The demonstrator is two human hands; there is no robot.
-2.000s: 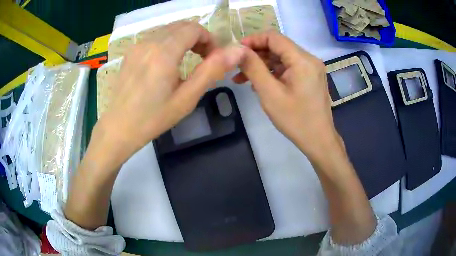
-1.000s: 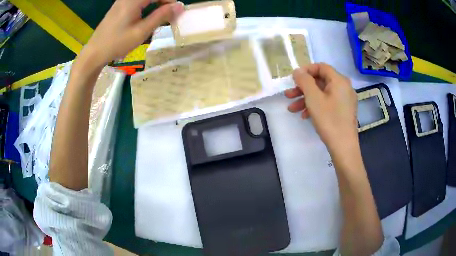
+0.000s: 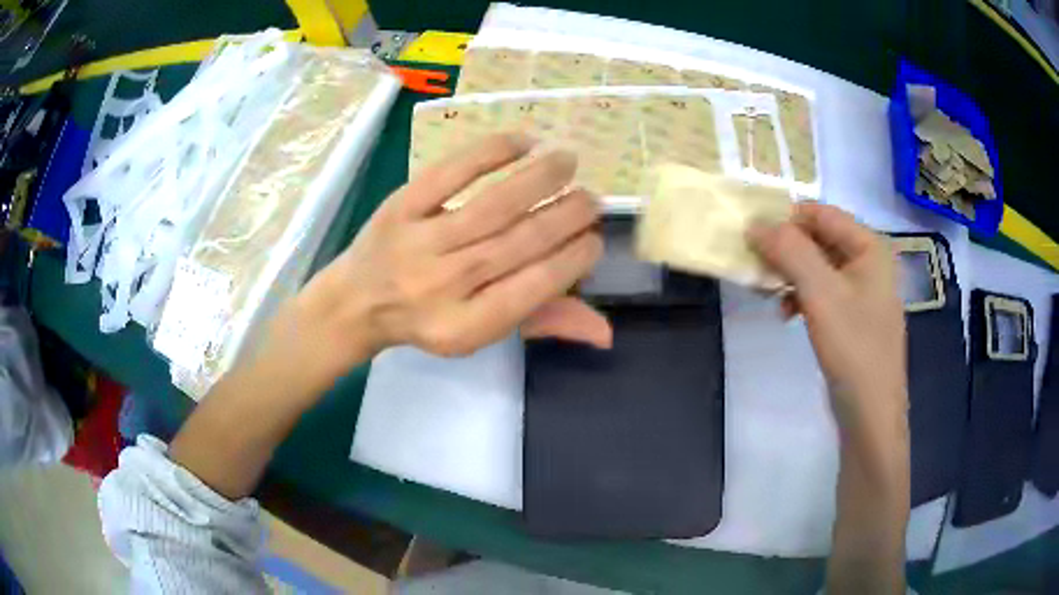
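My right hand point(image 3: 830, 262) grips a tan adhesive piece point(image 3: 706, 223) between thumb and fingers, slightly blurred, above the top right of the black housing point(image 3: 621, 418). The housing lies flat on the white foam sheet point(image 3: 447, 430); its window end is partly covered by my hands and the piece. My left hand point(image 3: 476, 250) is over the housing's upper left, palm down, fingers spread a little, with nothing seen in it. The adhesive sheets point(image 3: 557, 128) lie behind the housing, with a gap in the row at the right.
Several housings with tan frames point(image 3: 922, 273) stand in a row at the right. A blue scrap bin point(image 3: 996, 212) holds tan scraps at the upper right. Bagged adhesive stock point(image 3: 273, 198) and white waste liner point(image 3: 145, 198) lie at the left. An orange item point(image 3: 420, 79) is near the yellow post.
The tan piece, earlier in my left hand, is now in my right hand. The adhesive sheet, earlier held by my right hand, is let go and lies flat. My left hand has come down over the housing.
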